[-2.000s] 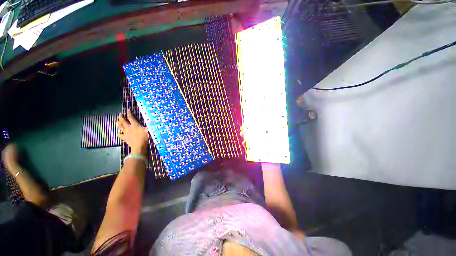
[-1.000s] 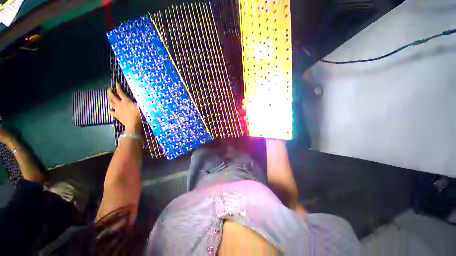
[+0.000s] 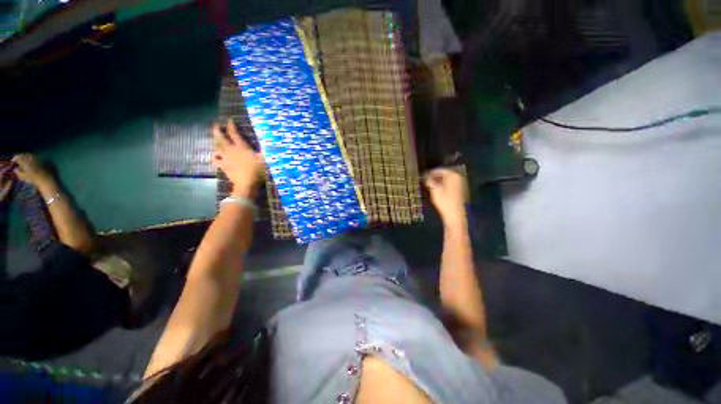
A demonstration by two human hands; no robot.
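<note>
A long blue circuit board panel covered in small white parts lies tilted on the stack. The stacked panels show brown and gold edge lines to its right, with more edges at its left. My left hand lies at the left edge of the blue panel, fingers spread; whether it grips an edge cannot be told. My right hand is beside the lower right edge of the stack, fingers curled and blurred; whether it holds something thin cannot be told. No yellow board shows.
A small grey ribbed stack lies on the green mat at left. A coworker's hands hold a dark dotted panel at far left. A white surface with a dark cable is at right.
The bright yellow board that my right hand held upright is gone from view. My right hand now shows by the stack's right edge. My left hand remains at the blue panel's left side.
</note>
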